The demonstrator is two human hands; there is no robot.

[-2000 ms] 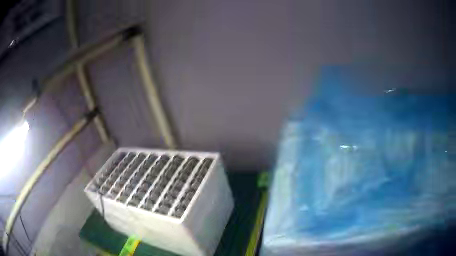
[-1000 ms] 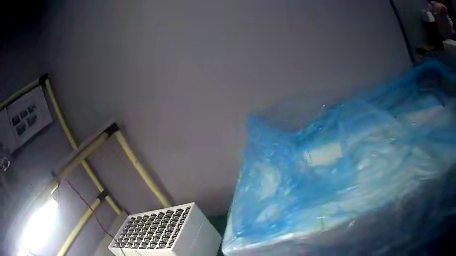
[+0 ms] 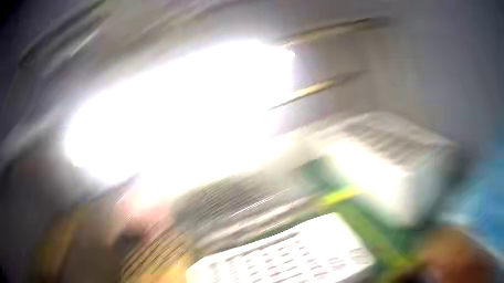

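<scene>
The view is strongly blurred. The white parts tray (image 3: 282, 254), filled with rows of small parts, is cut off by the bottom edge. A blurred skin-coloured shape at the bottom right looks like my right hand (image 3: 458, 257). It is right of the tray and apart from it; its fingers, and whether it holds anything, cannot be made out. No left hand can be made out. The stacked white trays (image 3: 409, 166), with rows of parts on top, stand on the green mat (image 3: 362, 215) behind and right of the parts tray.
The glaring tube light (image 3: 182, 110) washes out the upper left and middle. Grey blurred clear trays (image 3: 232, 202) lie behind the parts tray. A pinkish blur, perhaps the fan (image 3: 146, 213), is at left. Blue film (image 3: 483, 193) is at the right edge. Yellow tape (image 3: 340, 194) crosses the mat.
The view has swung left and down from the wall and blue film. The tube light and stacked trays now appear farther right, and the parts tray and a likely right hand have come into view.
</scene>
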